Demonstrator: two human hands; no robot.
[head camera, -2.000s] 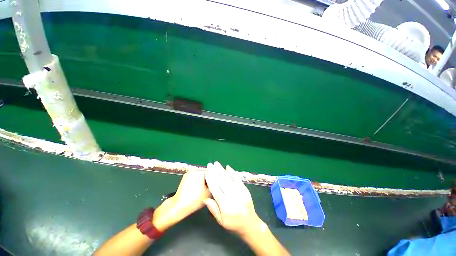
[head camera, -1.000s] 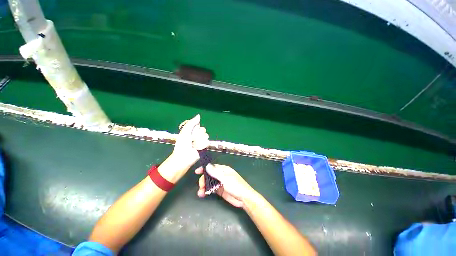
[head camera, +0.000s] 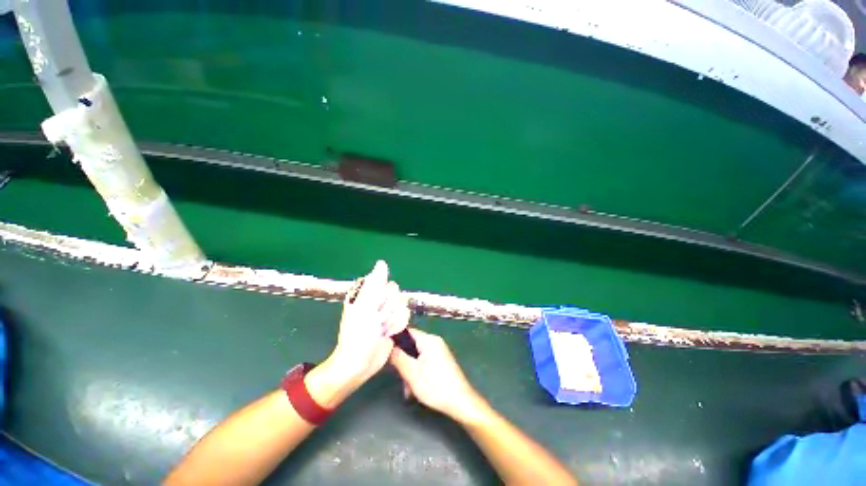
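Note:
A dark bundle of thin cables (head camera: 405, 343) lies between my two hands, mostly hidden by the fingers. My left hand (head camera: 372, 321), with a red band on the wrist, is closed around its upper end, close to the worn bench edge. My right hand (head camera: 435, 376) is closed around its lower part, just below and right of my left hand. The hands are nearly touching, above the dark green bench (head camera: 237, 346).
A blue bin (head camera: 615, 372) with a pale flat rectangle (head camera: 575, 363) inside stands right of my hands by the bench edge. A pale wrapped post (head camera: 133, 195) rises at left. Beyond the edge runs the green conveyor (head camera: 475, 261). Blue sleeves show at both lower sides.
Two seconds ago the palms were together with no cables showing. Since one second ago, the right hand has closed over more of the bundle and its lower ends no longer show. The view has shifted.

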